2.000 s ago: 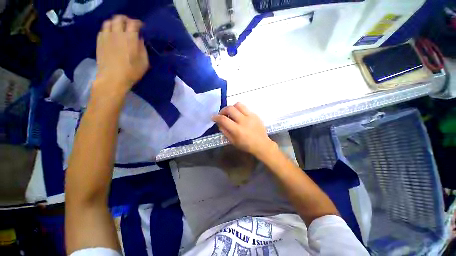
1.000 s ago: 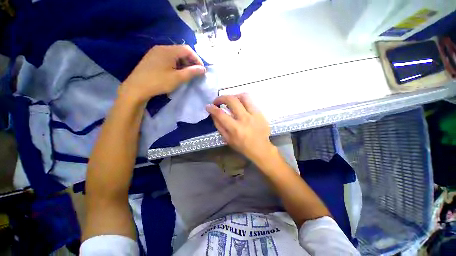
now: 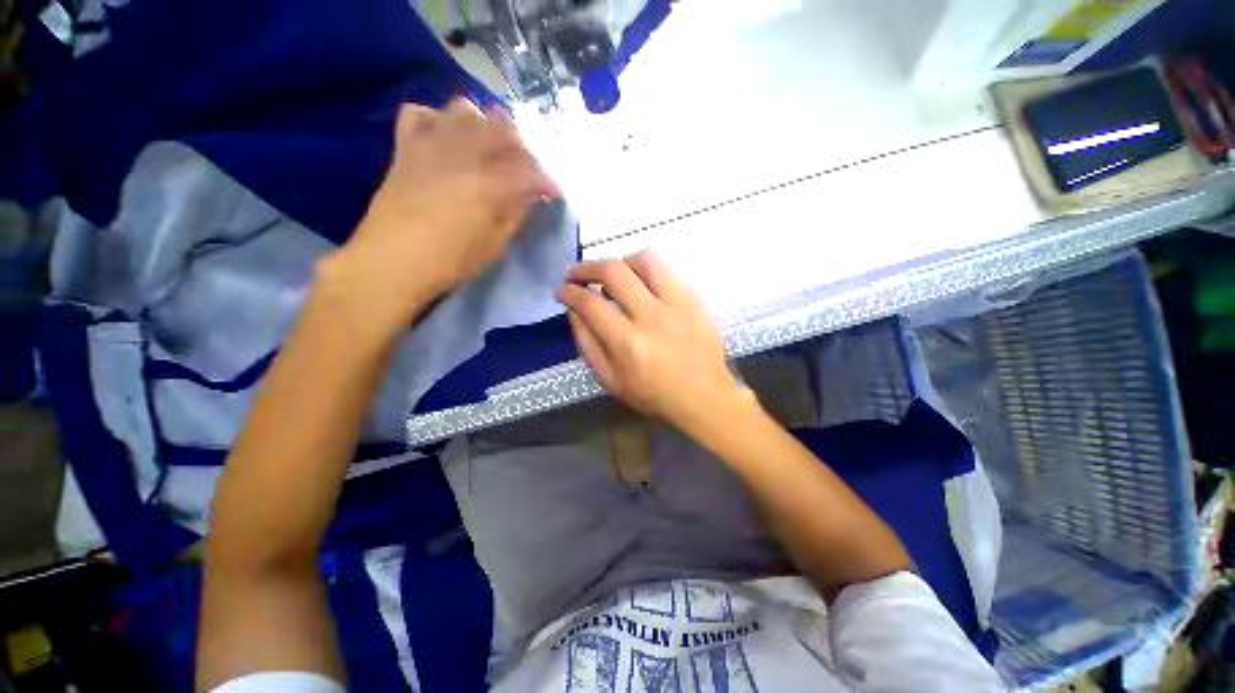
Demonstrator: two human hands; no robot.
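Observation:
A garment panel with a pale grey-blue wrong side [image 3: 203, 298] and navy strips lies left of the sewing machine and over the table's front edge. My left hand [image 3: 467, 183] is on the cloth's upper right part, fingers bent, slightly blurred, just below and left of the presser foot area [image 3: 545, 88]. My right hand [image 3: 643, 332] holds the cloth's right edge between thumb and fingertips, near the table edge. A blue round knob [image 3: 600, 91] is right of the needle area. The cloth under my left palm is hidden.
A phone [image 3: 1104, 125] lies on a tan holder at the table's right. A ruler-like tape [image 3: 840, 314] runs along the front edge. A grey-blue mesh basket [image 3: 1084, 393] stands below right. Navy and pale cloth [image 3: 454, 609] hangs beside my legs.
My left hand has come down and right from the upper left cloth to beside the machine head. The cloth under it has shifted and bunched at left. My right hand stays near the edge.

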